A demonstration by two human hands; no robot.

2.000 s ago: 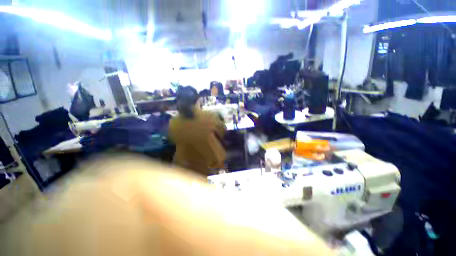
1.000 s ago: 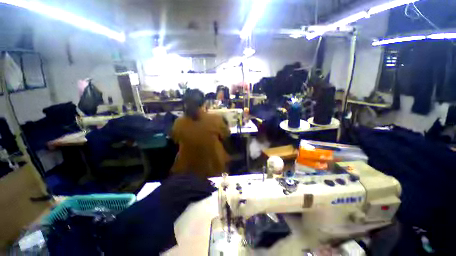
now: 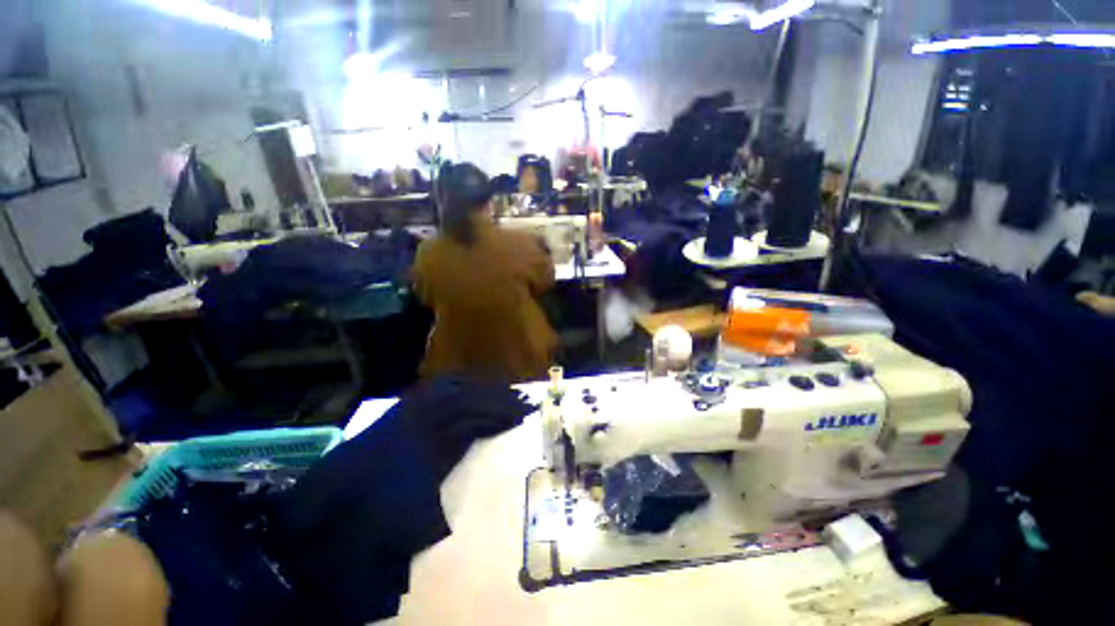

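A white JUKI sewing machine (image 3: 783,428) stands at centre right, with its needle area (image 3: 567,495) at the left end and no cloth visible under it. A shiny plastic-wrapped dark item (image 3: 654,492) lies under the machine arm. A heap of dark cut pieces (image 3: 379,501) lies left of the machine and overlaps a teal basket (image 3: 263,452) holding dark cloth. My left hand (image 3: 86,581) shows only as blurred, cut-off fingers in the lower left corner; its grip is hidden. My right hand is not identifiable in view.
An orange-and-white box (image 3: 768,328) is behind the machine. A person in brown (image 3: 487,300) is ahead, back turned. A large dark cloth pile (image 3: 1003,367) is at right; a small skin-toned patch at its far edge is unclear. A cardboard piece (image 3: 55,446) stands far left.
The large blurred skin shape that covered the lower left two seconds ago is gone. Blurred fingers have entered the lower left corner since one second ago. The view has tilted slightly downward.
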